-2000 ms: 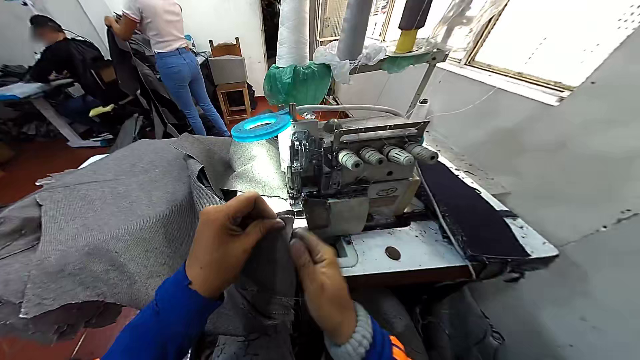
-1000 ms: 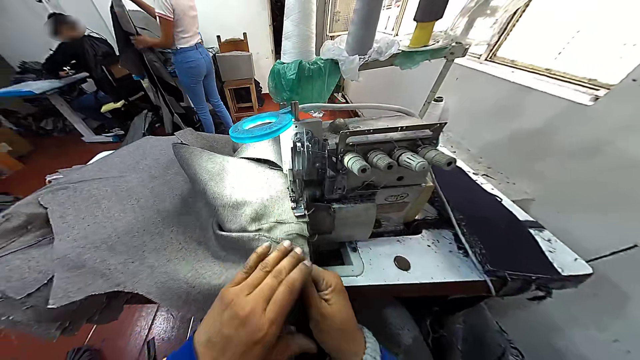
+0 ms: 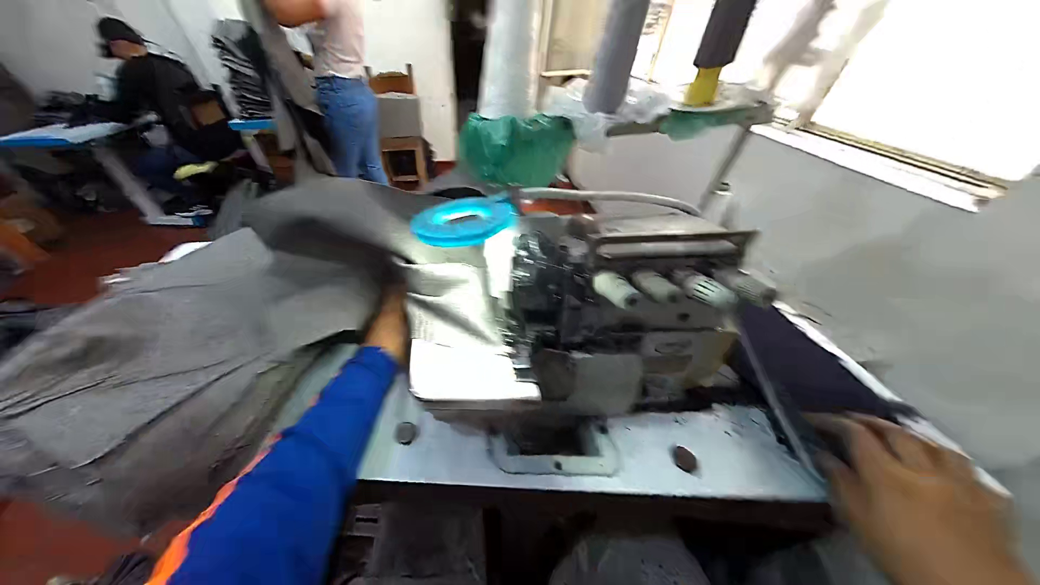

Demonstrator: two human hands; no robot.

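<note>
My left hand (image 3: pixel 390 321) reaches forward, left of the overlock sewing machine (image 3: pixel 626 317). Its fingers are hidden behind a raised, blurred fold of grey fabric (image 3: pixel 325 219), so its grip cannot be made out. More grey fabric (image 3: pixel 162 325) spreads over the left side. Bare metal shows at the machine's cloth plate (image 3: pixel 463 374), with a piece of fabric lying behind it. At the right end of the table, my right hand (image 3: pixel 918 487) is blurred beside dark fabric (image 3: pixel 804 366); whether it holds anything is unclear. A blue ring (image 3: pixel 463 222) sits at the machine's upper left.
Thread cones (image 3: pixel 508 65) stand on a rack behind the machine, green plastic (image 3: pixel 516 150) around one. A wall with a window (image 3: pixel 934 89) bounds the right. Farther back on the left, one person (image 3: pixel 345 89) stands and another (image 3: pixel 154 89) sits near a table (image 3: pixel 65 134).
My hands have moved apart from in front of the machine, the left forward and the right toward the table's right end. The grey fabric has moved off the machine's front, leaving its plate bare.
</note>
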